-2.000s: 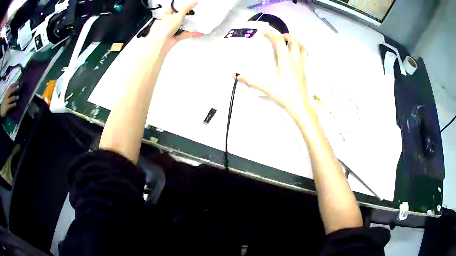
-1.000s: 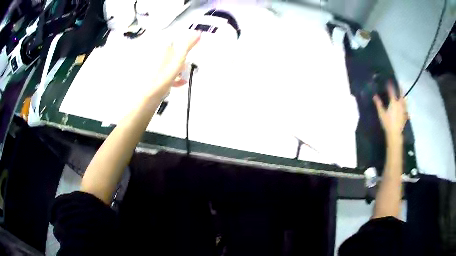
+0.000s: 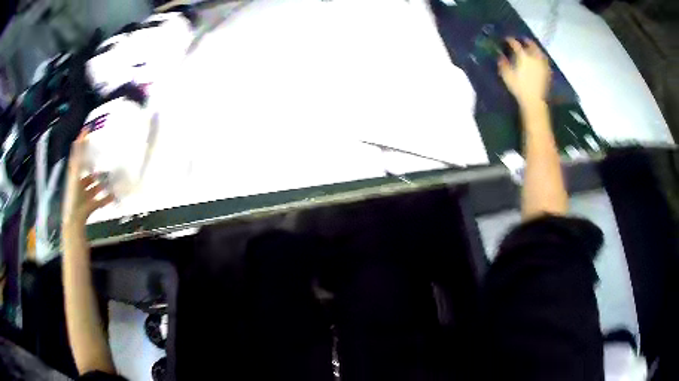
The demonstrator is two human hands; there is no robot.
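A white camera (image 3: pixel 125 147) with a small dark panel and a black top is at the left end of the bench, blurred. My left hand (image 3: pixel 83 182) is against its left and near side, with the fingers curled on it. My right hand (image 3: pixel 527 71) is on the dark mat (image 3: pixel 465 37) at the right, fingers bent over a small dark shape that looks like a mouse; whether it grips it cannot be told.
White sheets (image 3: pixel 313 97) cover the bench top. A thin dark tool (image 3: pixel 413 154) lies near the front edge. Other white units (image 3: pixel 141 56) stand at the back left. Bins (image 3: pixel 134 338) with dark round parts are below the edge. A white roll-like piece (image 3: pixel 514 164) is at the right edge.
The view has turned and tilted. The white camera has gone from the middle of the sheets to the left end with my left hand. My right hand has gone from the sheets to the mat.
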